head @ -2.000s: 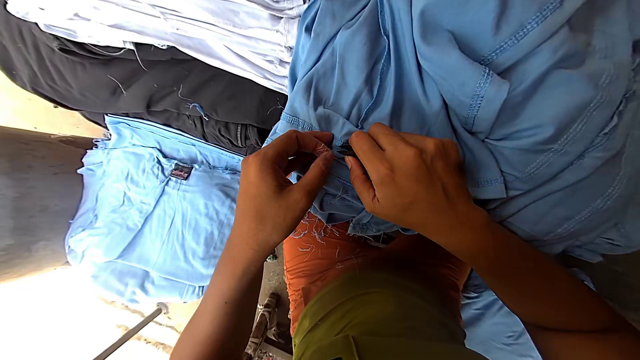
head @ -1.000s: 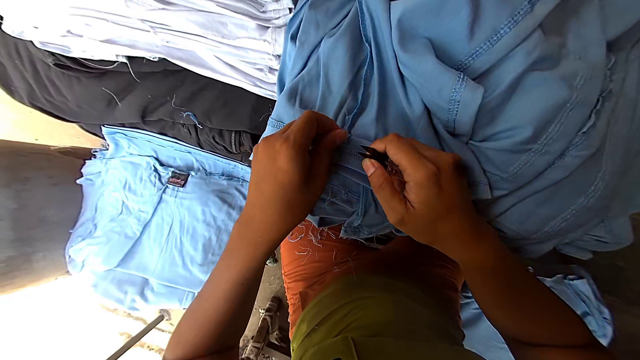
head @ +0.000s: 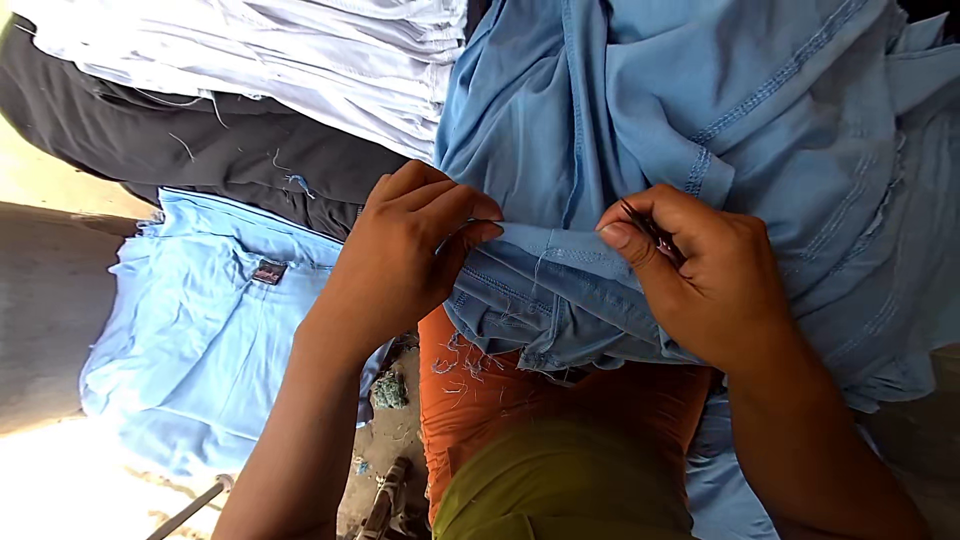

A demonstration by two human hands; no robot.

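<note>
A blue garment (head: 675, 90) with double-stitched seams is spread over my lap. My left hand (head: 409, 247) pinches its hem between thumb and fingers. Farther right, my right hand (head: 697, 270) pinches the same hem between thumb and forefinger, and small dark thread snips (head: 649, 231) are held within its fingers. Between the hands the hem (head: 555, 241) is stretched, with a loose thread (head: 537, 271) hanging from its seam. The lower part of the snips is hidden by my right hand.
White folded garments (head: 337, 52) lie at the upper left, above black cloth (head: 247, 142) with thread scraps. Below that are light blue garments (head: 187, 337) with a dark label. Thread bits lie on the orange cloth (head: 465, 397) over my legs. A metal rod (head: 191, 510) is at lower left.
My hands have moved apart and now hold the hem stretched between them; two seconds ago they were close together. The dark snips pointed toward my left hand one second ago and now point upward.
</note>
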